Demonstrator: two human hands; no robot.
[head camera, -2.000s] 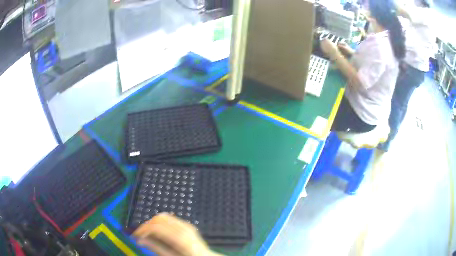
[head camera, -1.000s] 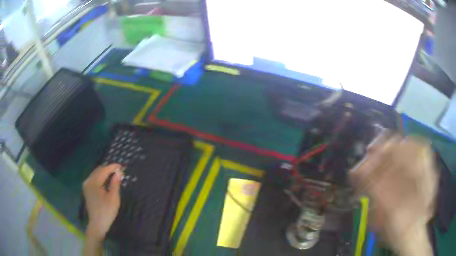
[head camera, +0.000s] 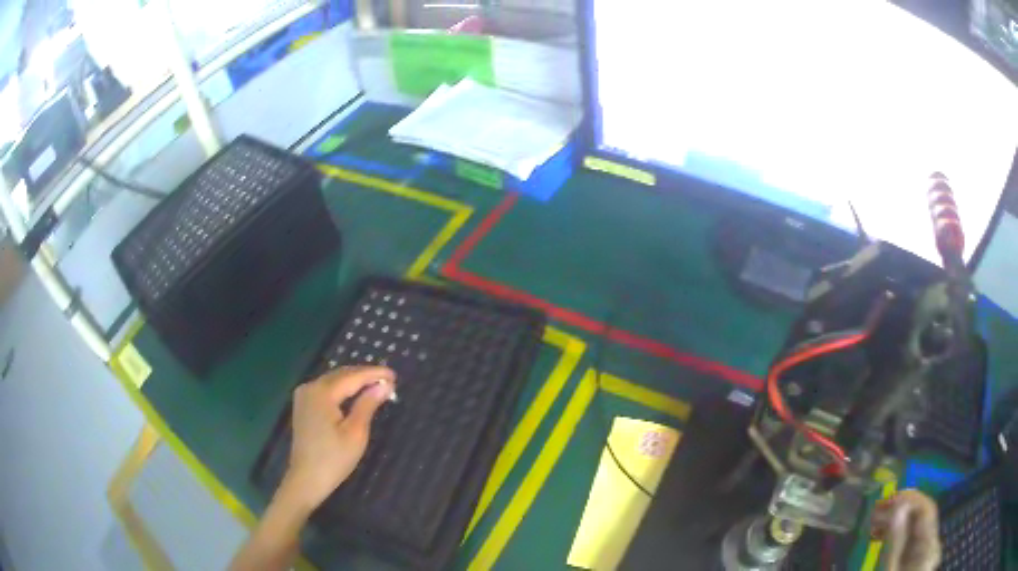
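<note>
My left hand is over the left parts tray, thumb and finger pinched on a small whitish component. The black grid tray holds several rows of pale parts at its upper left. My right hand is at the lower right, beside the fixture head; its fingers are curled and I cannot tell whether it holds anything. The toggle clamp handle stands up above the fixture. The silvery round nest is below the head.
Stacked black trays stand at the left. A yellow paper slip lies left of the fixture. A bright monitor and white papers are behind. The right parts tray is partly visible at the lower right, and red wires loop at the fixture.
The view has swung from the right-hand trays to the left tray and fixture. Since one second ago, my right hand has moved down beside the fixture; my left hand remains over the left tray.
</note>
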